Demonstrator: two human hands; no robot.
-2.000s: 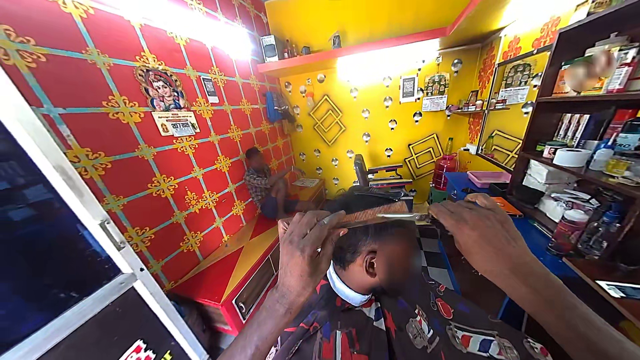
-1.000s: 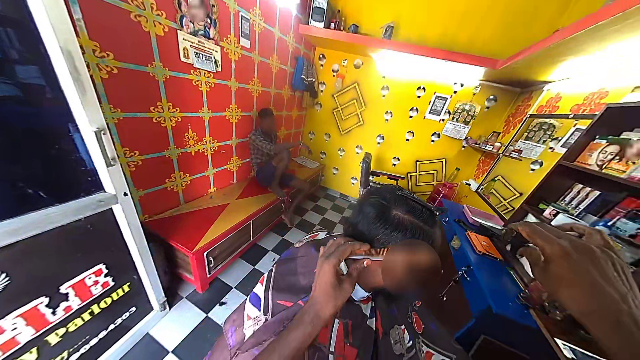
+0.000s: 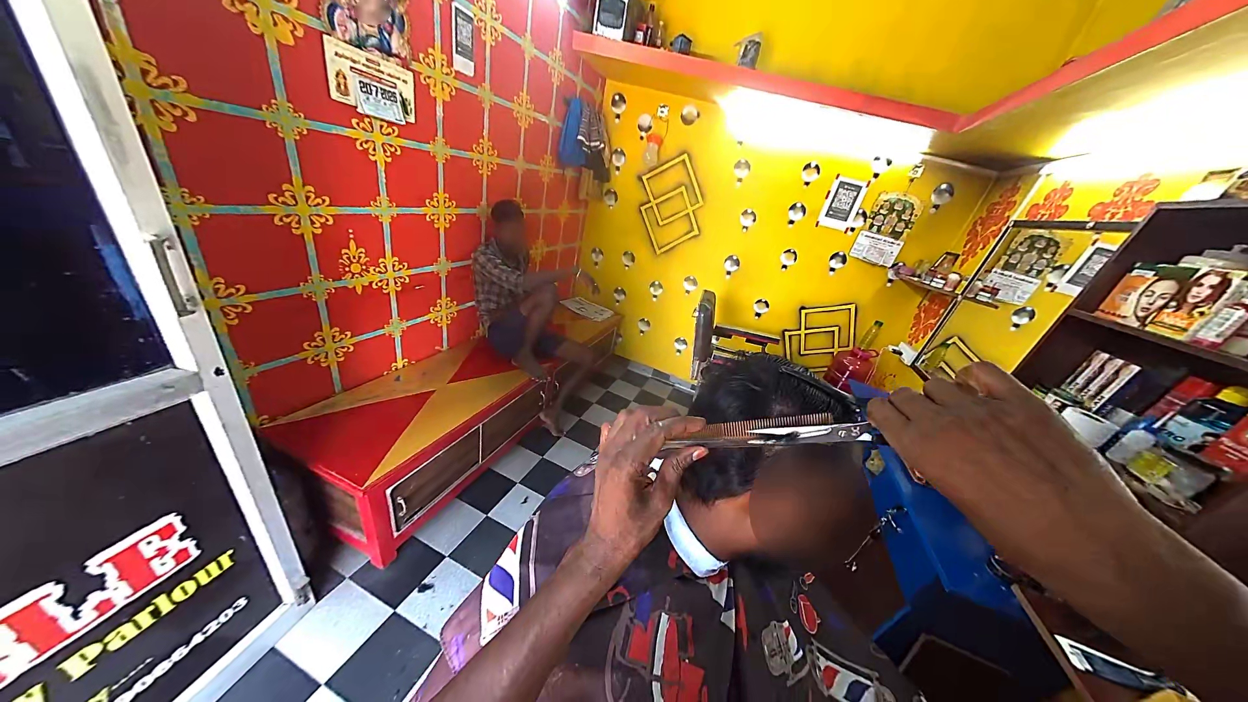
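Observation:
My left hand [image 3: 639, 478] grips the end of a brown fine-toothed comb [image 3: 746, 427], which lies level against the side of a seated person's dark hair [image 3: 746, 385]. From the right, my right hand [image 3: 960, 439] holds steel haircutting scissors [image 3: 809, 435], their blades along the comb. How far the blades are apart is hard to tell. A white-blue neck strip [image 3: 690, 542] circles the person's neck, above a dark patterned barber cape [image 3: 682, 634] over the shoulders.
Another person [image 3: 517, 283] sits on a red and yellow bench [image 3: 390, 434] at the left wall. A framed glass door [image 3: 185, 292] stands at the near left. Shelves with bottles and boxes [image 3: 1170, 302] line the right, beside a blue counter [image 3: 936, 546].
My left hand has moved up from beside the seated person's ear to the hair. The right hand has come in from the right, bringing the scissors to the comb.

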